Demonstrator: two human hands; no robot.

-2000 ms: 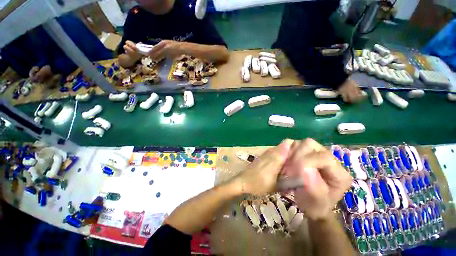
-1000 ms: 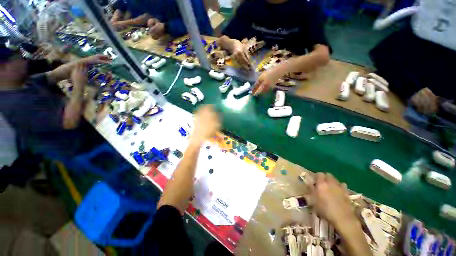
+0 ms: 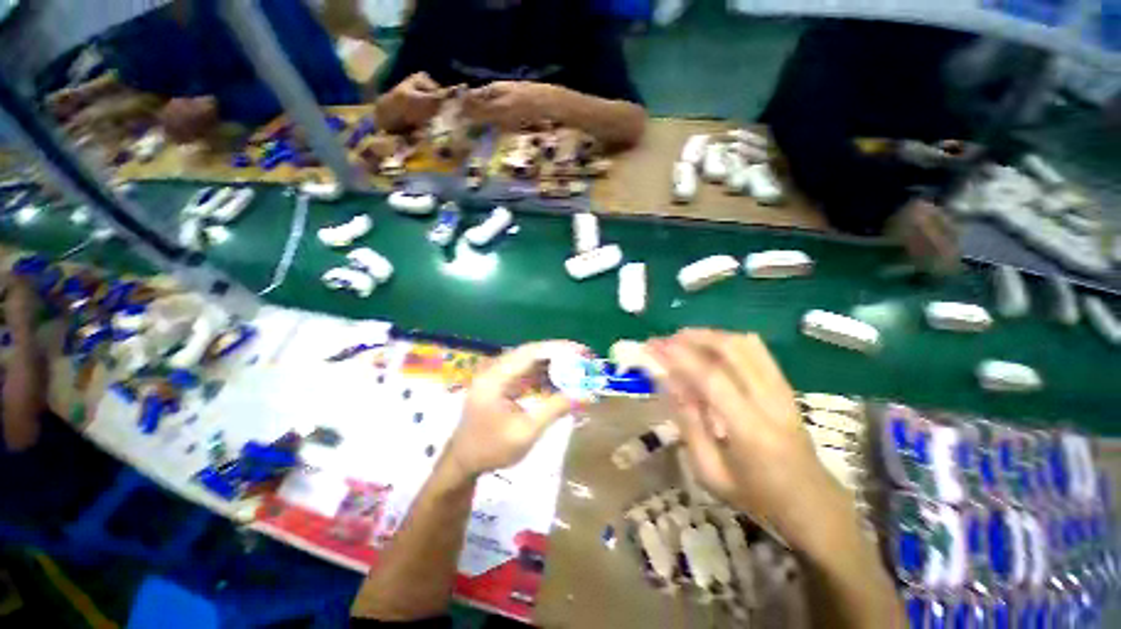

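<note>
My left hand holds the left end of a white housing shell between thumb and fingers, above the work board. A blue battery cell shows at the shell's right side. My right hand is at the right end of the same unit, fingertips on it; its fingers partly hide that end. Beige back covers lie in a pile on the brown board below my right hand. One more beige cover with a dark end lies between my hands.
Green conveyor belt with scattered white closed housings runs beyond my hands. A blister tray of blue and white units is at right. White paper and blue battery parts are at left. People work opposite.
The view has swung back to the right. My left hand has come from the paper's far edge to meet my right hand, which has left the beige pile. Both are now at the blue-and-white unit.
</note>
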